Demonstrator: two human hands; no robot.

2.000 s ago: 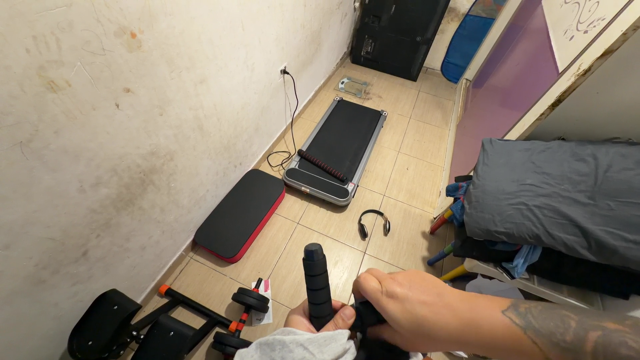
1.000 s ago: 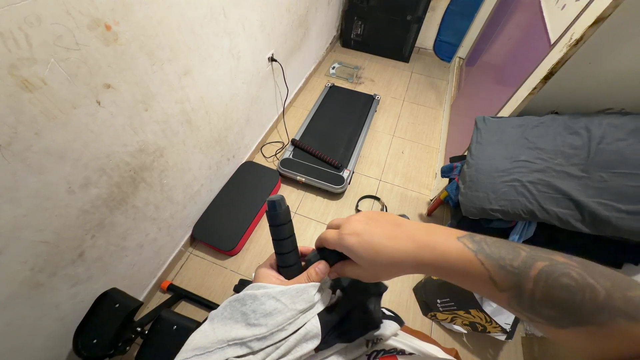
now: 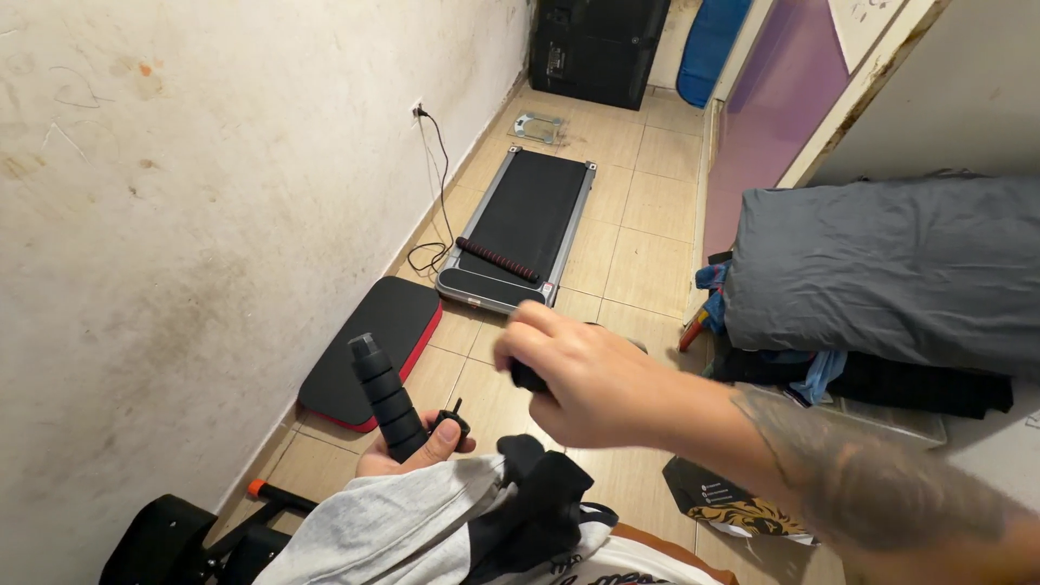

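Note:
My left hand (image 3: 414,447) holds a black foam-ribbed handle (image 3: 386,398) upright and tilted left. Between its thumb and fingers is also a small black round part (image 3: 451,426) with a thin pin pointing up. My right hand (image 3: 569,374), slightly blurred and apart from the left, is closed around a black piece (image 3: 528,375), mostly hidden by the fingers. Light grey and black cloth (image 3: 536,504) lies below the hands, over my lap.
A walking pad (image 3: 532,203) with a ribbed bar (image 3: 497,260) lies ahead, beside a black and red step board (image 3: 374,349). A glass scale (image 3: 538,127) is beyond. Grey bedding (image 3: 877,268) stands right, a printed black package (image 3: 731,504) below it, exercise equipment (image 3: 158,540) lower left.
My right hand has moved away from my left hand, which a second ago it touched. The small part with a pin now shows in my left hand.

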